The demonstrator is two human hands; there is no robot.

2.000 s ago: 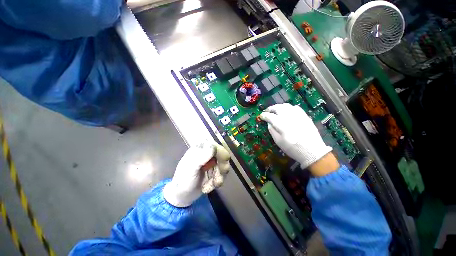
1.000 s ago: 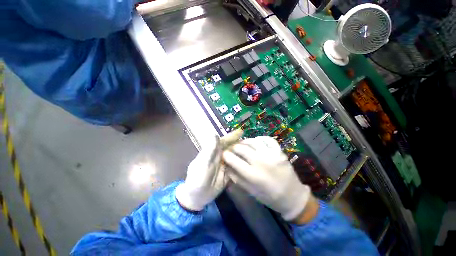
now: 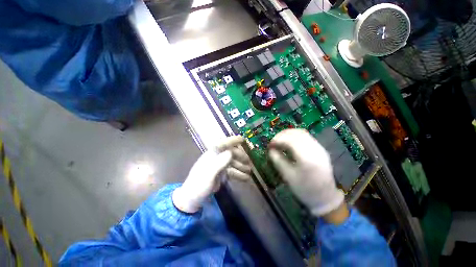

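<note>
The green circuit board (image 3: 237, 99), crowded with parts, lies in its pale-edged frame on the rails. A round choke with red and blue-purple windings (image 3: 265, 97) stands on it. My right hand (image 3: 305, 169), in a white knit glove, is over the board's middle, fingertips pointing down; it is blurred, and whether it pinches a part cannot be told. My left hand (image 3: 216, 169), also gloved, is at the near rail beside the board, fingers curled; what lies in the palm is hidden.
A white fan (image 3: 382, 32) stands on the green-matted shelf at upper right. A black tray of orange components (image 3: 386, 114) and pale-green pieces (image 3: 415, 176) lie beyond the far rail. Another person's blue sleeve and gown (image 3: 73, 68) are at upper left, beside the near rail.
My hands were together at the near rail a second ago and are now apart. My right hand has moved right, over the board. The left stays near the rail.
</note>
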